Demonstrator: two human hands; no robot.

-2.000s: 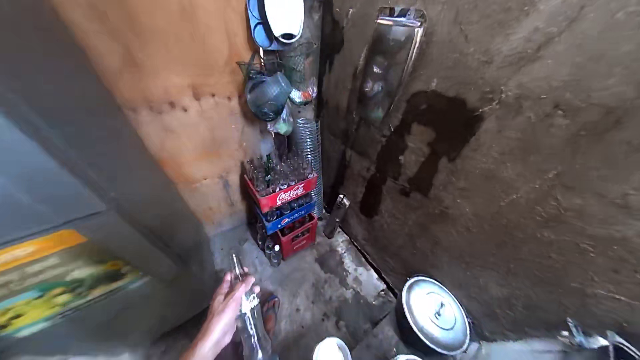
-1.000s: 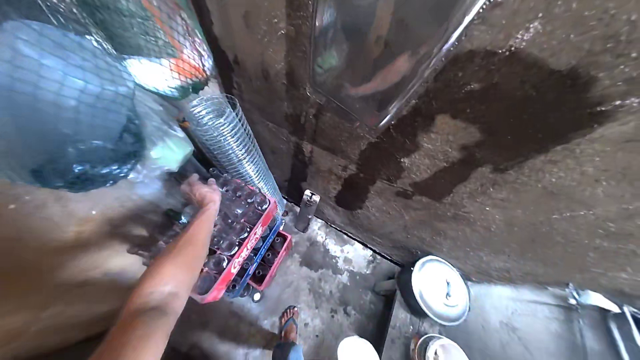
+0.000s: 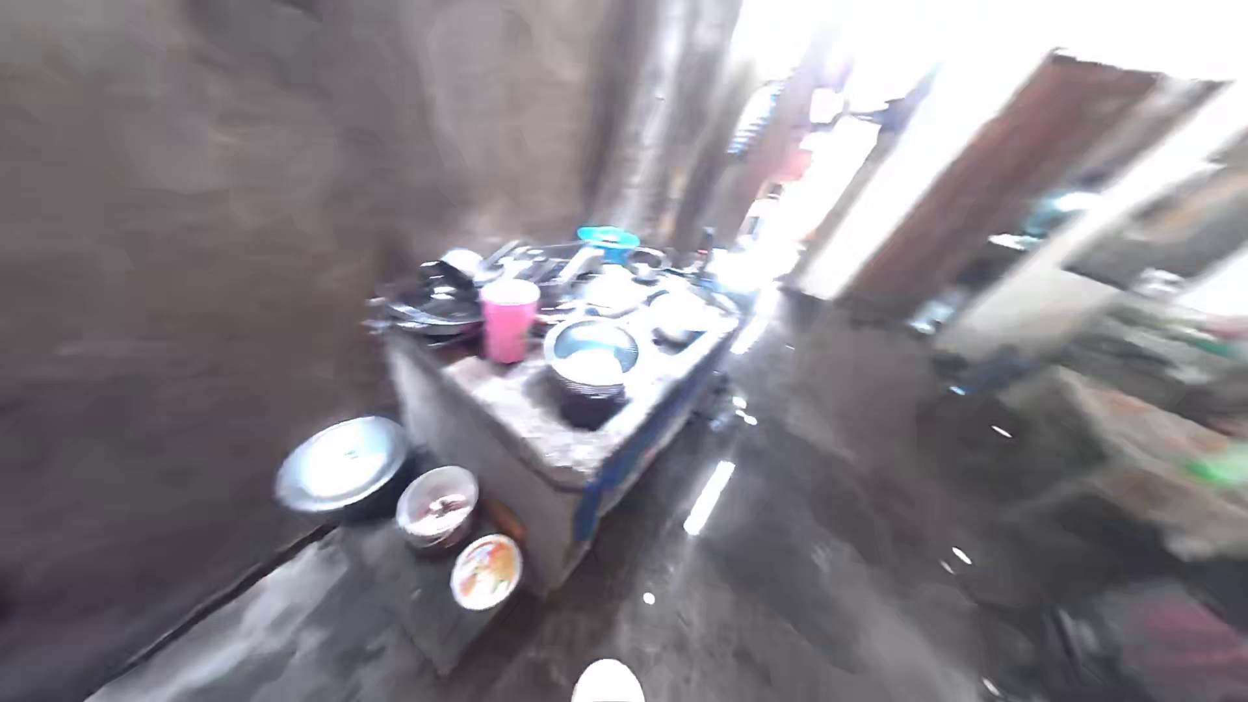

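Note:
Neither of my hands shows in the head view now, so what they hold is hidden. A raised concrete counter [image 3: 570,444] stands in the middle of the blurred view. On its near part are a metal pot [image 3: 592,366] and a pink plastic cup [image 3: 508,320]. Behind them lie several bowls and dishes, with a bright blue plastic item [image 3: 608,240] at the back.
Left of the counter, a large lidded pot [image 3: 343,464] sits by the wall [image 3: 185,292]. Two open containers [image 3: 438,505], [image 3: 487,572] stand beside it. A white round object [image 3: 607,682] is at the bottom edge. Wet floor [image 3: 770,575] runs along the right.
The view has swung far to the right, from the bottle crates to the counter. One second ago a hand reached to bottles in the top crate; two seconds ago a hand held a glass bottle.

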